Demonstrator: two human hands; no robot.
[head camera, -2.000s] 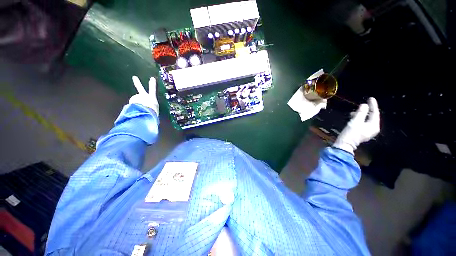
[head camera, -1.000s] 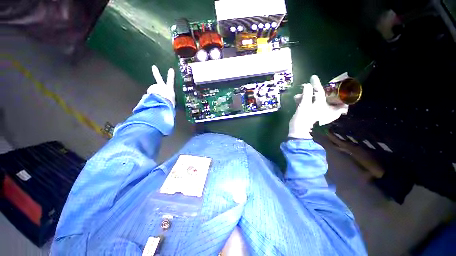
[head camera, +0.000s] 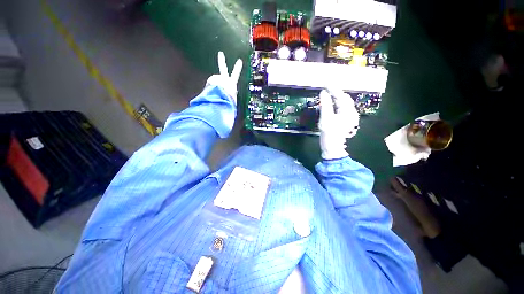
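Observation:
The green circuit board (head camera: 287, 120) lies on the green mat. It carries a long white heat sink bar (head camera: 327, 76), a second pale heat sink at the top and two red-orange coils (head camera: 281, 36). My gloved right hand (head camera: 339, 122) is over the board's lower part, its fingertips close together near the heat sink bar. I cannot make out a thin brush in it. My gloved left hand (head camera: 226, 77) is beside the board's left edge, two fingers spread, empty. A metallic cup (head camera: 430, 135), amber inside, stands on a white wipe (head camera: 398, 148) right of the board.
A black crate (head camera: 69, 155) with a red-orange panel is on the grey floor at the left, near a yellow floor line (head camera: 86, 66). Dark tote-like shapes fill the right side. A blurred light shape, perhaps another person's hand, shows at the upper right.
My right hand has moved from beside the cup to over the board. The cup stands free of it. The whole view has shifted, so the board appears farther right. My left hand keeps its spread fingers.

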